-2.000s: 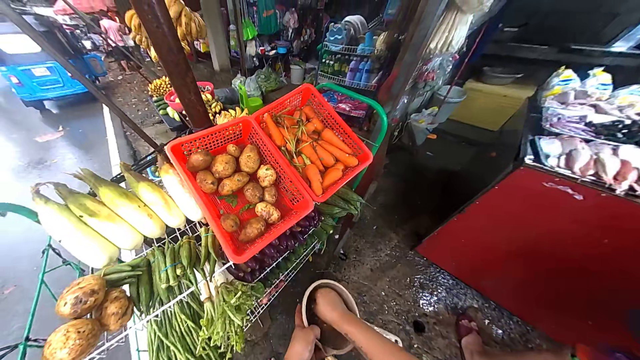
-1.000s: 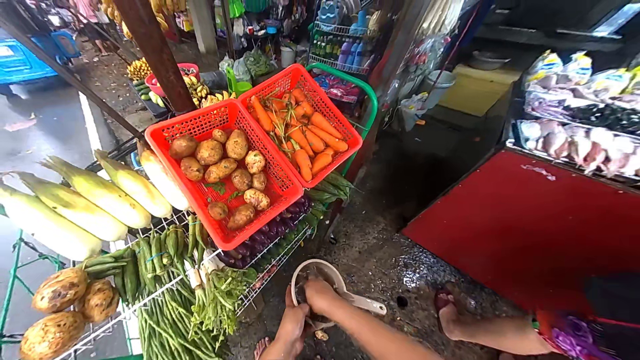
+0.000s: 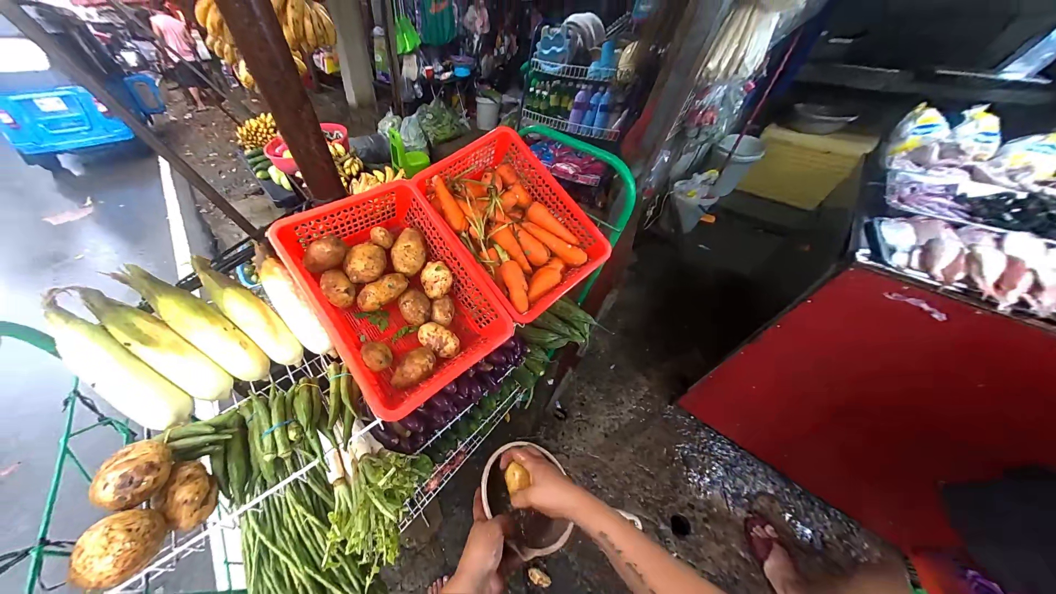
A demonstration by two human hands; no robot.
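Observation:
My right hand (image 3: 540, 487) grips a potato (image 3: 517, 478) over a round plastic dipper (image 3: 563, 540) that holds murky water. At the dipper's left side, my left hand (image 3: 487, 540) touches its wall; the fingertips are partly hidden, so its grip is hard to judge. Above them, a red plastic basket (image 3: 501, 328) holds several potatoes (image 3: 383, 291), beside a second red basket (image 3: 596, 262) full of carrots (image 3: 516, 284). A small piece (image 3: 539, 577) lies on the ground just below the dipper.
Wire racks at left carry corn (image 3: 194, 322), string beans (image 3: 289, 528), okra, leafy greens (image 3: 375, 503), eggplants (image 3: 462, 384) and large brown tubers (image 3: 120, 549). A red tabletop (image 3: 874, 396) with trays of raw chicken (image 3: 982, 260) stands at right. A person's foot (image 3: 771, 549) is on the wet ground.
My right hand has come up from inside the dipper, and a potato now shows in it. My left hand remains at the dipper's left side.

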